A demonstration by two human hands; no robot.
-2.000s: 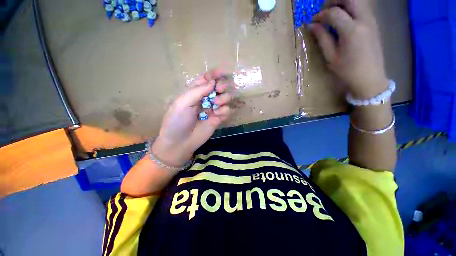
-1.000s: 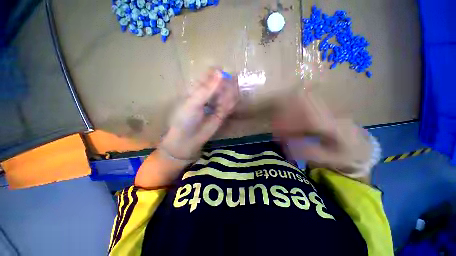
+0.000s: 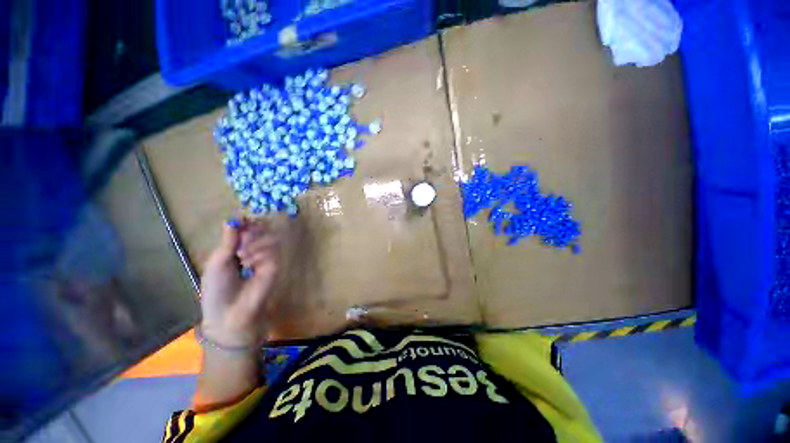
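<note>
My left hand [image 3: 238, 285] is palm up at the left, just below the heap of blue-and-white small assemblies [image 3: 286, 143]. A small blue piece [image 3: 233, 224] shows at its fingertips, and another small blue-and-white piece shows in the palm. The fingers are curled and slightly blurred. My right hand is out of the picture; only the yellow sleeve shows at the bottom. A loose pile of plain blue plastic inserts [image 3: 524, 208] lies to the right. A white round disc [image 3: 423, 194] lies between the two piles.
Brown cardboard [image 3: 372, 260] with shiny tape covers the bench. A blue bin [image 3: 364, 39] holding pale pieces stands behind the heap. A large blue bin [image 3: 736, 173] stands at right. A crumpled white item [image 3: 639, 30] lies at the back right. A blurred skin-toned shape [image 3: 95, 303] shows at far left.
The view has shifted, showing the whole heap and the bins. My left hand has moved left towards the heap. My right hand has left the picture.
</note>
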